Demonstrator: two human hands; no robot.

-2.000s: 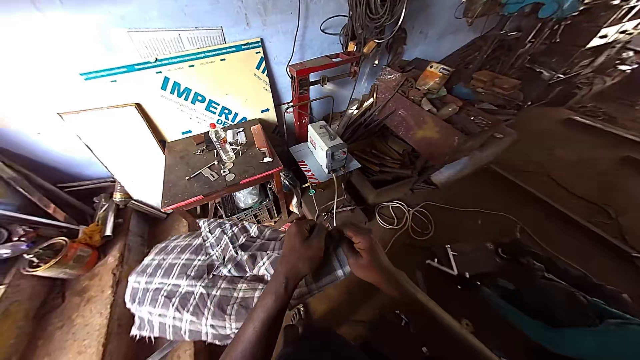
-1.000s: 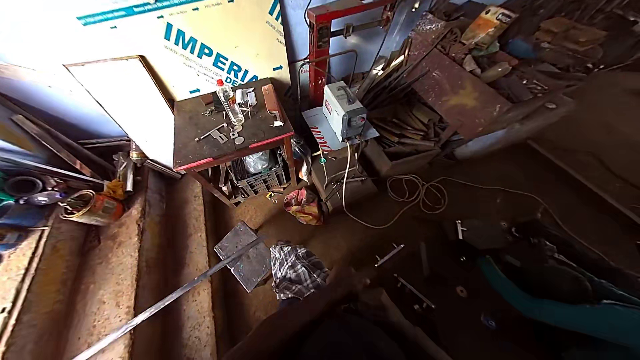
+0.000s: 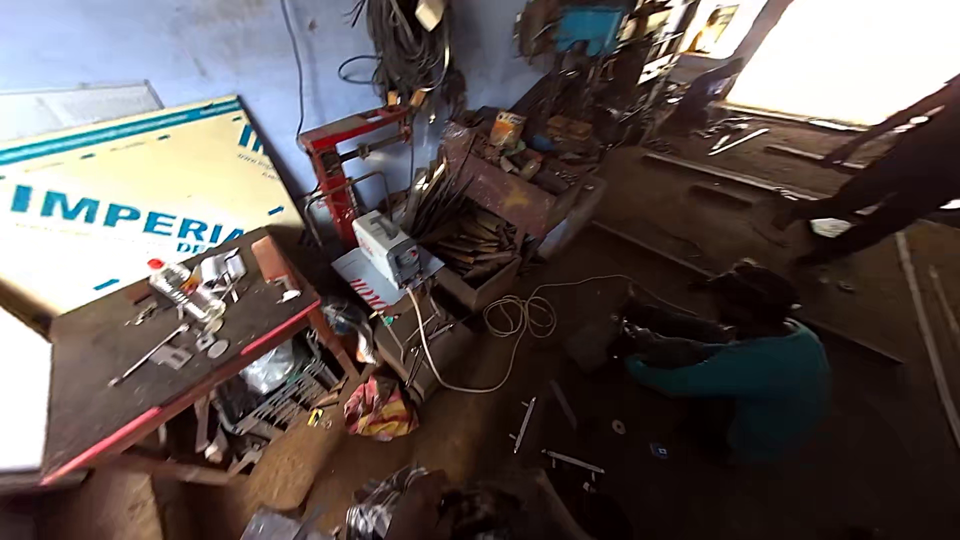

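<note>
Neither my left hand nor my right hand can be made out. Dark, blurred shapes fill the bottom centre, too unclear to name. Beside them lies a checked cloth [image 3: 382, 501], partly cut off by the lower edge. A grey metal plate [image 3: 271, 525] shows to its left. Farther up the floor is a crumpled red and yellow cloth [image 3: 380, 409]. Thin metal bars with short pegs [image 3: 526, 425] lie to the right of it, near a small round washer [image 3: 619, 427].
A person in a teal top [image 3: 780, 382] crouches at right; another person [image 3: 892, 180] bends beyond. At left, a table [image 3: 82, 420] holds a plastic bottle [image 3: 184, 291] and metal pieces. A grey machine [image 3: 386, 244] trails a pale cable [image 3: 457, 389] over the floor. Scrap metal fills a bin [image 3: 480, 281].
Two seconds ago both my hands were at the checked cloth, which was spread wide; now they are out of sight and the cloth lies low in view, bunched. The view has swung right.
</note>
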